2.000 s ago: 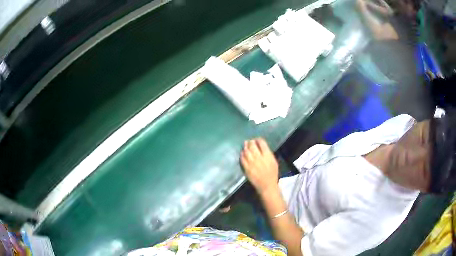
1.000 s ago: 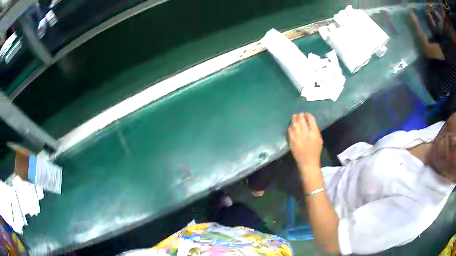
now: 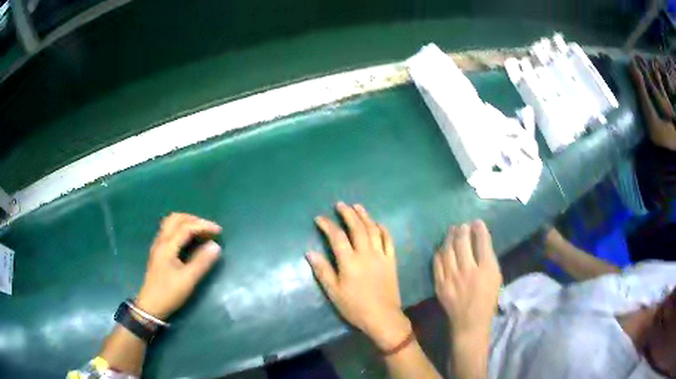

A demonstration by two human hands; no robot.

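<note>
My left hand (image 3: 181,259), with a dark watch and a pale band at the wrist, is over the green bench (image 3: 259,185), its fingers curled and holding nothing. My right hand (image 3: 361,274), with a red cord at the wrist, is over the bench to its right, fingers spread and empty. A long white box-like item (image 3: 448,107) lies at the back right, against loose white crumpled papers or pouches (image 3: 511,159). A pile of white items (image 3: 563,92) lies further right. Both hands are apart from these white things.
A co-worker's hand (image 3: 467,266) rests at the bench's front edge, right of my right hand; the co-worker in a white shirt (image 3: 571,318) sits beyond. Another person's hand (image 3: 656,96) is at far right. A pale rail (image 3: 222,122) runs along the bench's back.
Both my hands have come into view over the bench. The view has shifted, so the printed card and white items at left are mostly out of the picture.
</note>
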